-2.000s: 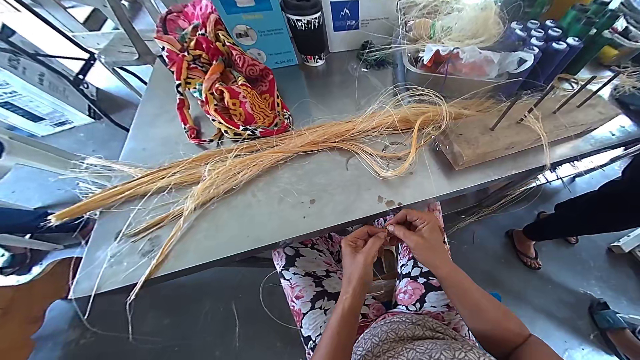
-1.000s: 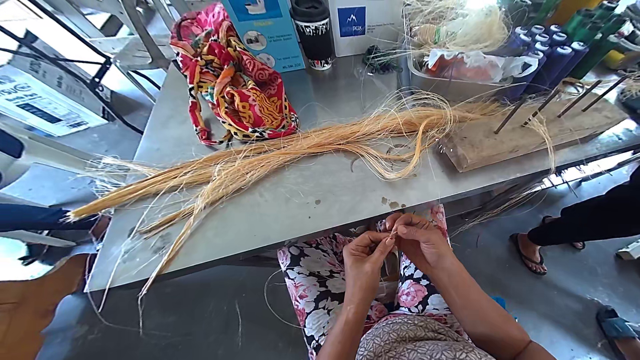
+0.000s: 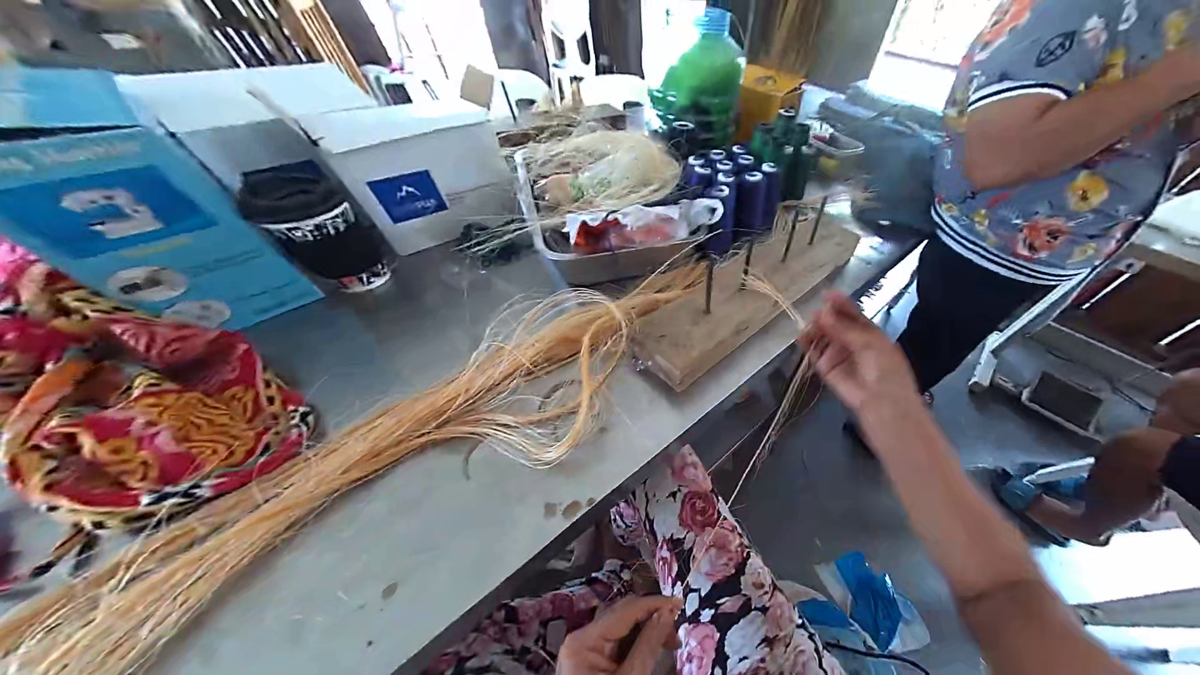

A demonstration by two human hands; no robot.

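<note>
My right hand is raised at the table's edge, fingers touching a thin hank of pale fibres that hangs from the wooden block with metal rods. Whether the fingers grip it is not clear. Low in the view, my left hand is over my lap with thumb and fingertips pinched together; a fine strand may be between them, too thin to make out. A long bundle of tan plant fibres lies across the metal table, its far end reaching the block.
A patterned red cloth, a blue box, a black cup and a white box stand on the left. A plastic tub of fibres and purple thread cones are behind the block. A person stands at right.
My hands were together over my lap; now they are apart, the right one out at the hanging fibres and the left one low. The view has swung right and up.
</note>
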